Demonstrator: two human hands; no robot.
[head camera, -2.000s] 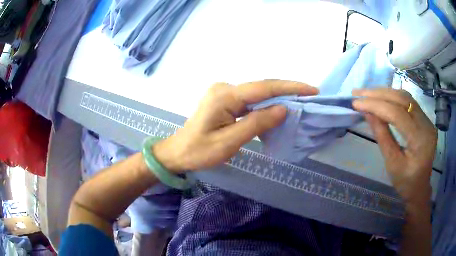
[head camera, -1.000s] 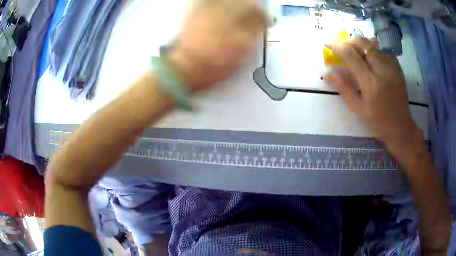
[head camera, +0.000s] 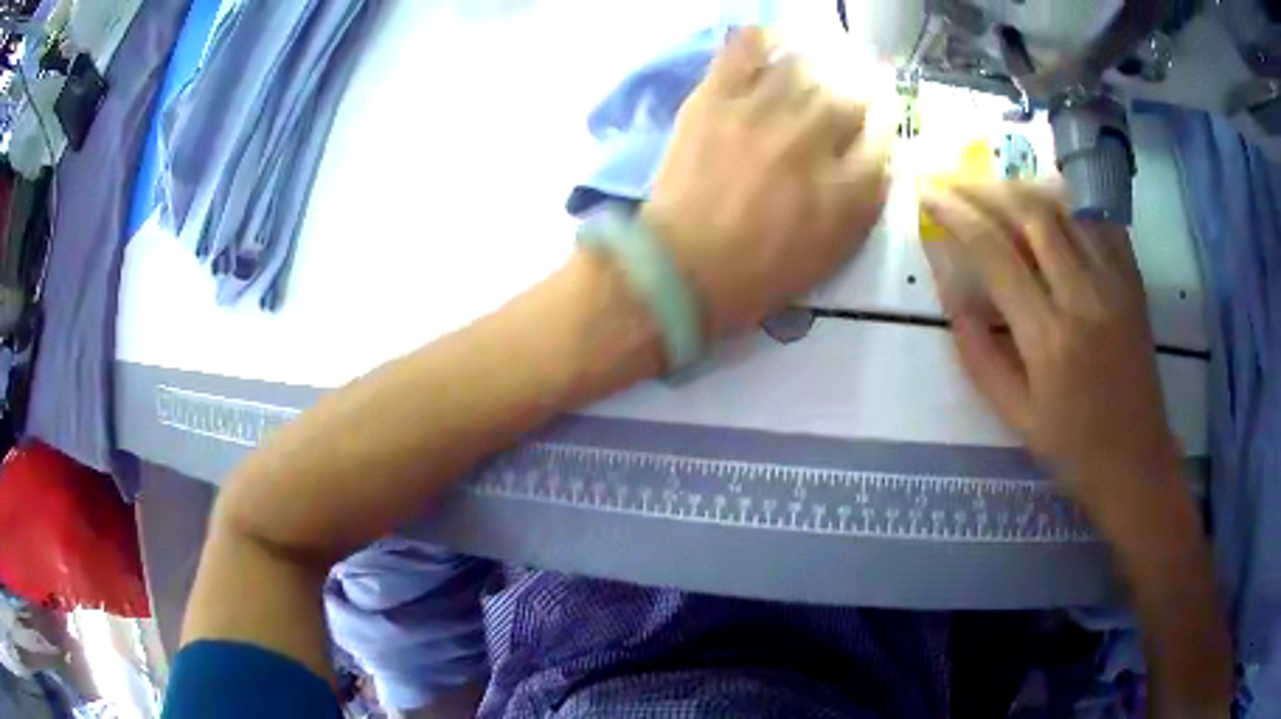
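A light blue cloth piece lies on the white table, partly under and behind my left hand. My left hand is on the bed left of the needle area, back up, its fingertips bent and washed out by glare, so its grip cannot be told. My right hand is blurred, with its fingers by the yellow patch, right of the needle area; no cloth shows in it. The sewing machine's presser foot and needle area is between the two hands, hard to make out.
A stack of grey-blue strips lies at the upper left. The ribbed grey cylinder hangs just above my right hand. The ruler edge crosses in front. Blue cloth hangs at right, red material at left.
The cloth piece was held between both hands over the front edge; it now lies at the upper middle. My left hand has moved up to the needle area, my right hand beside the yellow patch.
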